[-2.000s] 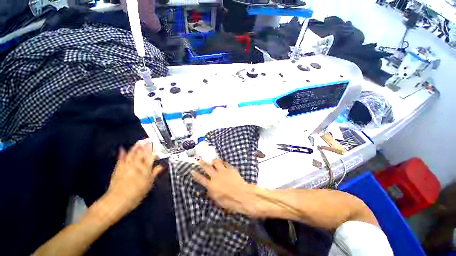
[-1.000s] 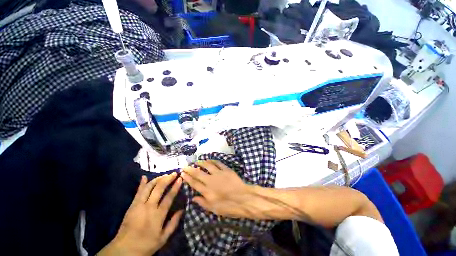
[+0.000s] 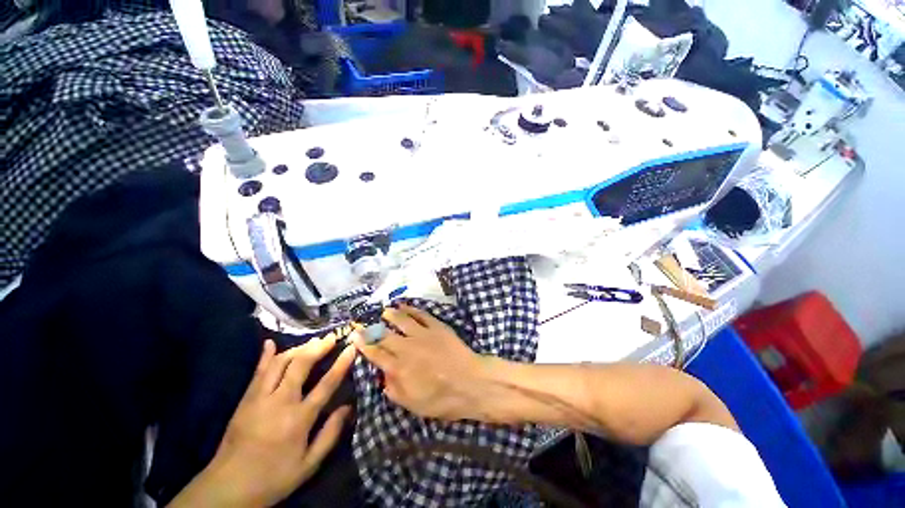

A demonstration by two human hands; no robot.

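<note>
The white sewing machine [image 3: 437, 179] has its needle area at its lower left, just beyond my fingertips. Plain black fabric [image 3: 109, 317] spreads over the left side. Gingham fabric [image 3: 501, 308] passes under the machine head and bunches below my right hand. My left hand [image 3: 283, 422] lies flat on the black fabric with fingers spread, fingertips near the presser foot. My right hand [image 3: 427, 362] rests on the gingham with fingers bent, its fingertips beside the left ones at the seam. Whether the right fingers pinch the cloth is hidden.
Black thread snips [image 3: 603, 293] lie right of the needle, near brown pieces [image 3: 685, 295] and a parts tray [image 3: 716, 260]. A blue bin [image 3: 769, 407] and red stool [image 3: 802, 347] stand below right. A gingham pile [image 3: 129, 99] lies behind left. A plastic bag [image 3: 769, 203] sits beyond the machine.
My left hand has come in from the left and moved down onto the black fabric beside my right hand. The gingham is bunched more under my right hand. The view has shifted.
</note>
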